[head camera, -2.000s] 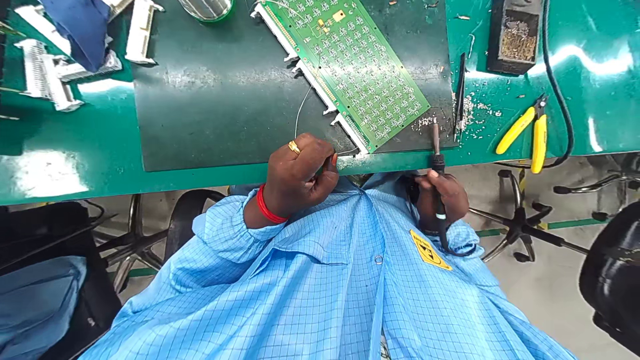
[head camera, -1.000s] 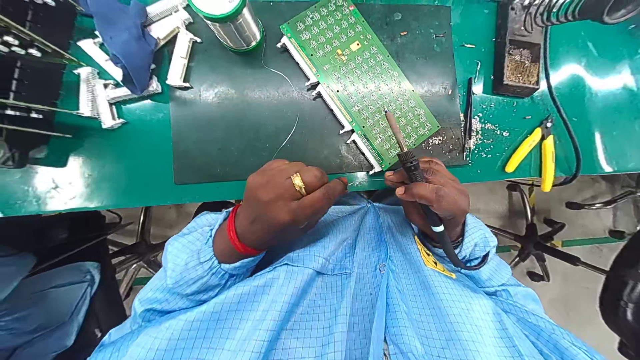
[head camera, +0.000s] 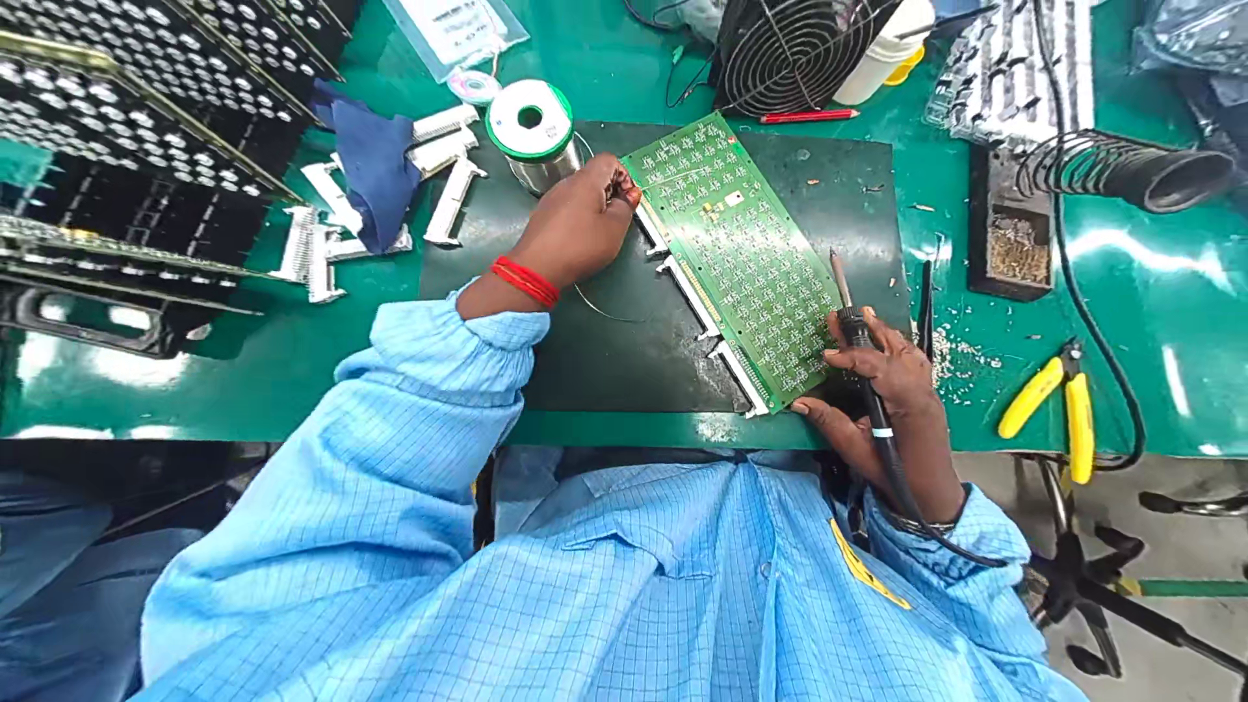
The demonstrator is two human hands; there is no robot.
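Note:
A green printed circuit board (head camera: pixel 746 263) lies at a slant on a black mat (head camera: pixel 604 361), with white connectors (head camera: pixel 692 297) along its left edge. At the board's upper left edge, my left hand (head camera: pixel 585 214) has its fingers pinched together; whether a connector or anything else is between them is hidden. My right hand (head camera: pixel 892 390) holds a soldering iron (head camera: pixel 856 336), tip pointing up and away, beside the board's lower right edge, with fingers close to the board. A solder wire spool (head camera: pixel 531 132) stands behind my left hand, and a thin wire (head camera: pixel 600 307) curves over the mat.
Loose white connectors (head camera: pixel 453 200) and a blue cloth (head camera: pixel 370 161) lie at left, near racked boards (head camera: pixel 146 127). Behind are a fan (head camera: pixel 795 49) and a red pencil (head camera: pixel 809 116). At right are a coiled iron holder (head camera: pixel 1121 171), tweezers (head camera: pixel 926 307) and yellow-handled cutters (head camera: pixel 1053 400).
My left hand has moved from the near table edge up to the board's upper left edge. My right hand, still on the iron, has come beside the board's lower right edge. The view has shifted.

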